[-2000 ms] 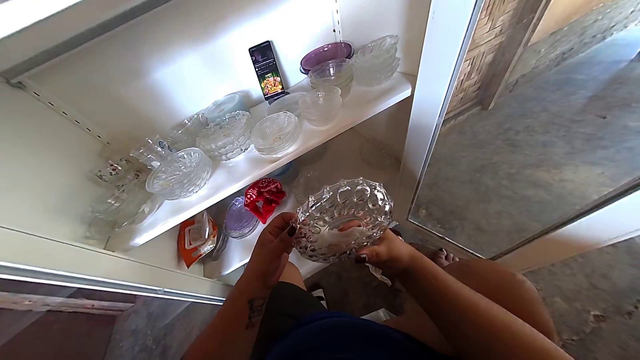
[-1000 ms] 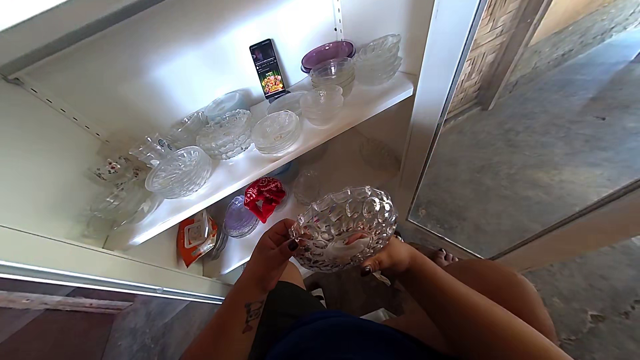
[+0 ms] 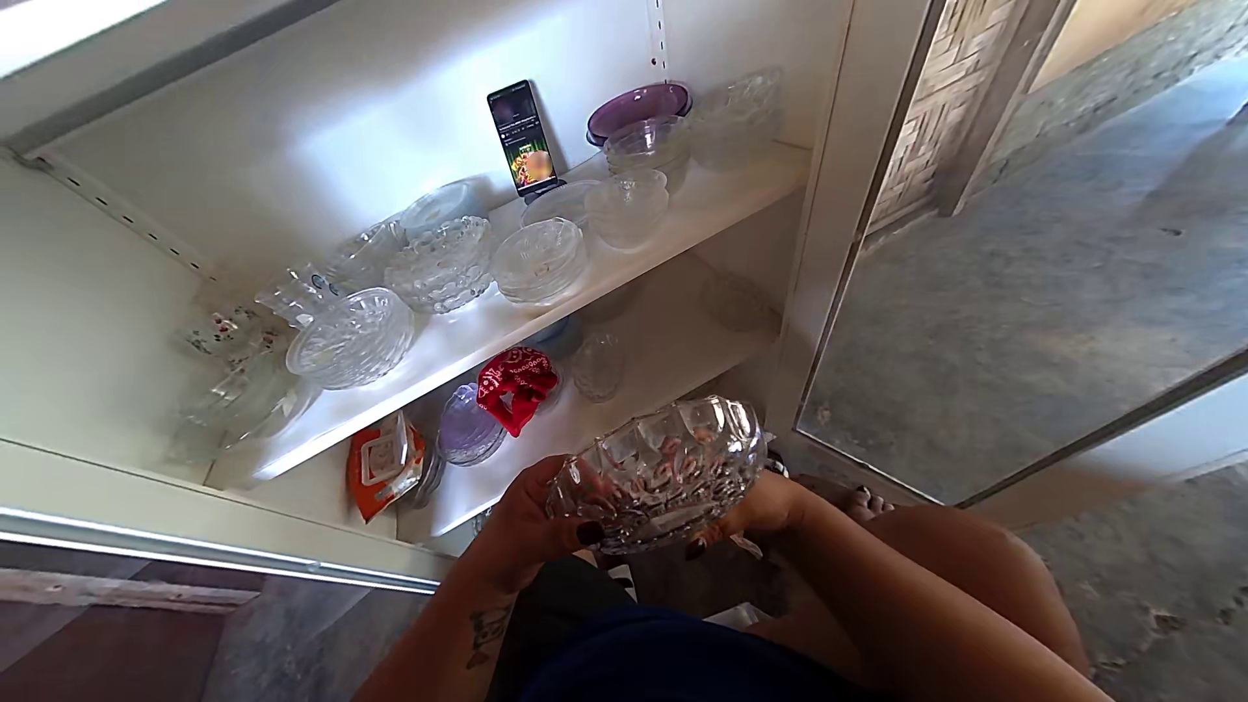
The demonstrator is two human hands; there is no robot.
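Observation:
A clear cut-glass bowl (image 3: 673, 468) with a scalloped rim is held tilted between both hands, in front of the lower shelf. My left hand (image 3: 526, 526) grips its left side, the thumb near the base. My right hand (image 3: 756, 512) holds it low at the right, with some of its fingers hidden behind and under the glass. A bit of pale, thin material (image 3: 747, 546) shows just below the right hand; what it is cannot be told. On the lower shelf lie a red patterned bandana cloth (image 3: 517, 388) and purple glass plates (image 3: 471, 426).
The upper shelf (image 3: 439, 361) bears stacked glass bowls (image 3: 539, 261), a glass bowl (image 3: 353, 339) at its left, a purple dish (image 3: 639, 109) and a propped smartphone (image 3: 525, 141). An orange wipes packet (image 3: 384, 466) is at the lower left. A glass-paned cabinet door (image 3: 829, 322) stands at the right.
The bowl has been turned in both hands, from its open face showing to its side wall and rim showing. The things on the shelves have stayed where they were.

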